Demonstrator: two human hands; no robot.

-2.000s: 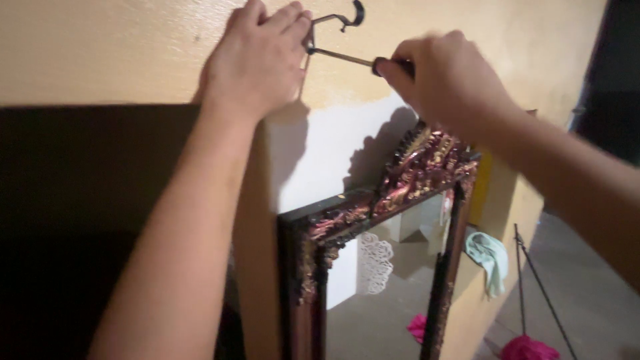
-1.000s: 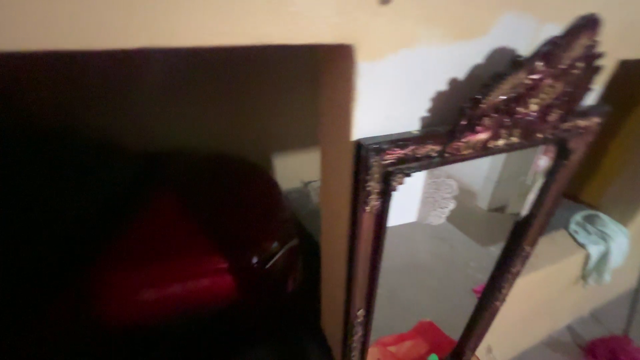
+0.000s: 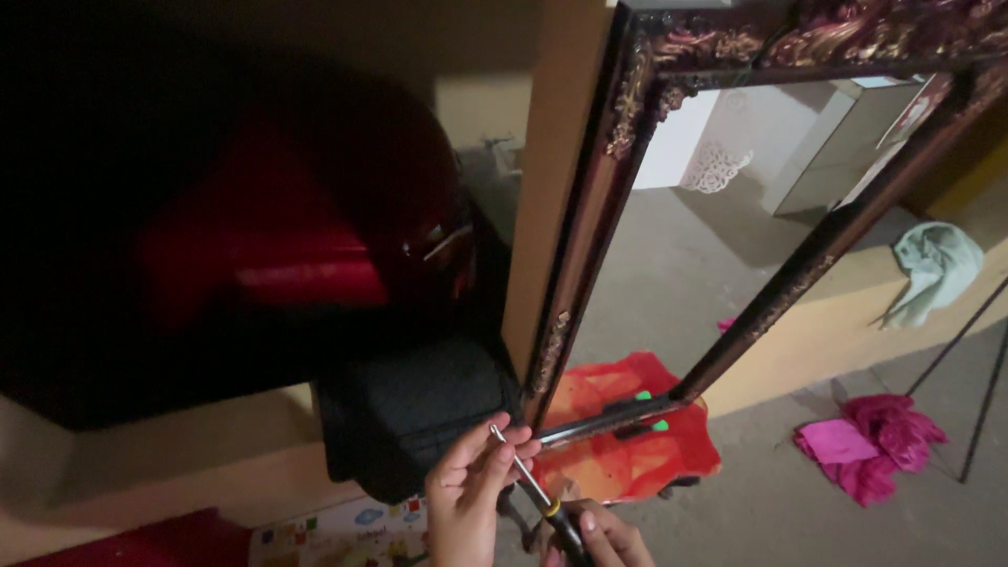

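Observation:
A screwdriver (image 3: 551, 504) with a dark handle and a yellow collar lies across both hands, low in the view. My right hand (image 3: 602, 535) is closed round its handle. My left hand (image 3: 476, 480) pinches the metal shaft close to the tip between thumb and fingers. Just above and beyond the hands stands a tall mirror with an ornate dark red and gold frame (image 3: 583, 260), leaning by a cream pillar. Its lower edge is next to a red and orange item (image 3: 669, 465), which also shows in the glass.
A black bag (image 3: 417, 409) sits left of the mirror, under a glossy red object (image 3: 315, 268) in a dark recess. At right, a pale green cloth (image 3: 937, 264) hangs over a low wall ledge. Bright pink fabric (image 3: 874, 449) and thin dark rods are on the floor.
Two seconds ago both hands were up at a black hook on the wall, the right holding the screwdriver. Now they are low, in front of the mirror's foot. The view has tilted down.

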